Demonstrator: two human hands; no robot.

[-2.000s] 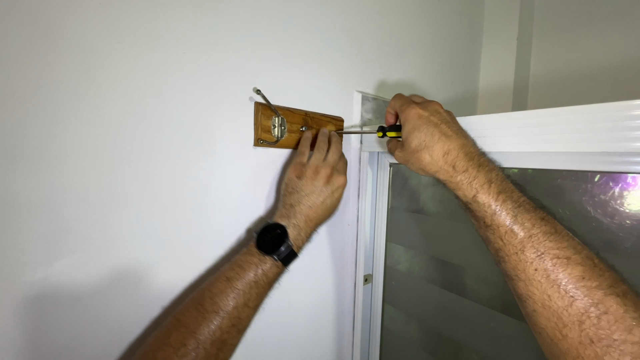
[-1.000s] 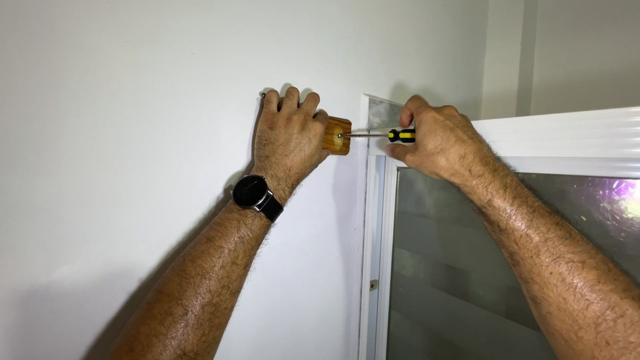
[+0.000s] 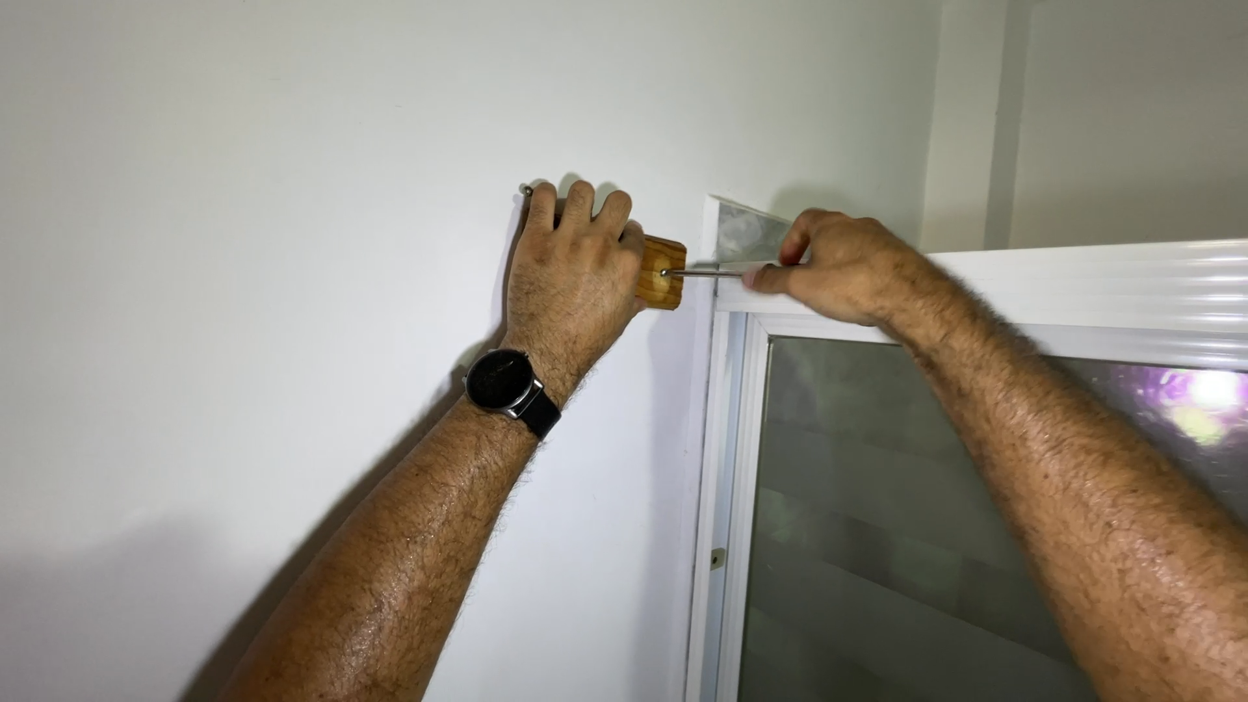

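Note:
My left hand (image 3: pixel 575 258) is spread over a wooden hook rack (image 3: pixel 661 273) and presses it against the white wall. Only the rack's right end shows, with a screw (image 3: pixel 665 273) in it; a metal hook tip (image 3: pixel 527 190) sticks out past my fingers at the upper left. My right hand (image 3: pixel 829 263) grips a screwdriver, its handle hidden in my fingers. The screwdriver's thin metal shaft (image 3: pixel 712 274) runs leftward, its tip at the screw. A watch with a black strap (image 3: pixel 500 379) is on my left wrist.
Right of the rack stands a white-framed glass panel (image 3: pixel 877 526), its top rail (image 3: pixel 1092 283) passing behind my right forearm. The wall (image 3: pixel 244 244) stretches to the left. A corner of the room is at the upper right.
My left hand has moved from the rack's right part to its left part, covering the hook and metal fitting that showed two seconds ago. My right fingers now cover the screwdriver's black and yellow handle.

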